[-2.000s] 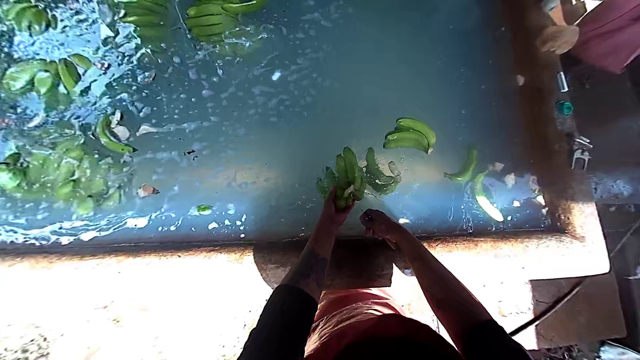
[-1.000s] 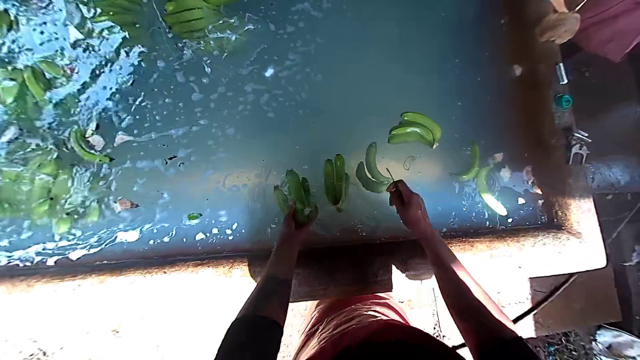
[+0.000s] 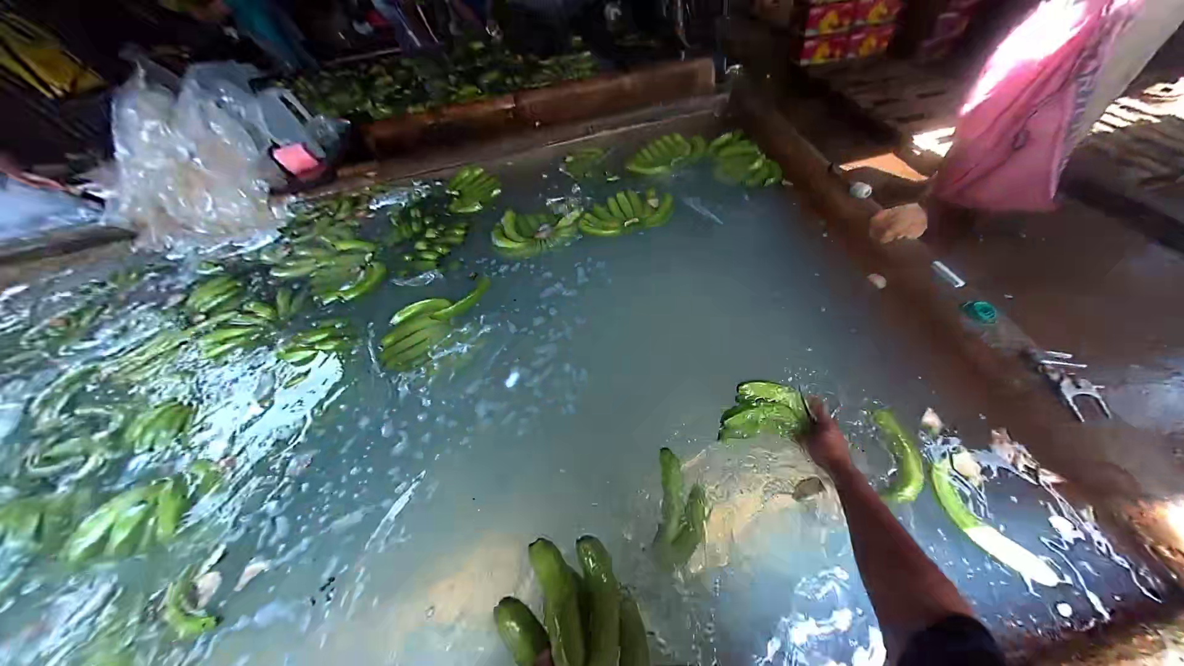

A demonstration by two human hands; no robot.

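Observation:
My right hand (image 3: 825, 442) reaches forward over the water, closed around a thin dark pointed tool (image 3: 806, 405), perhaps a small knife. Its fingers are at the right end of a floating green banana cluster (image 3: 763, 410); whether they grip it is unclear. Only a sliver of my left hand (image 3: 544, 658) shows at the bottom edge, against the base of upright green bananas (image 3: 578, 601); the rest is out of view. A smaller banana cluster (image 3: 680, 518) floats between the hands. Right of my right hand are a single green banana (image 3: 902, 455) and a partly pale one (image 3: 990, 541).
Many banana clusters (image 3: 421, 333) float at the left and far side of the water tank. Its right rim (image 3: 925, 287) bears a green round object (image 3: 980, 312) and a metal tool (image 3: 1078, 388). Clear plastic (image 3: 194, 153) lies at far left; a person in pink cloth (image 3: 1008, 139) stands right.
The view has tilted up toward the far side. My right hand has moved forward to the farther banana cluster. My left hand, earlier in full view holding bananas, is now mostly below the frame.

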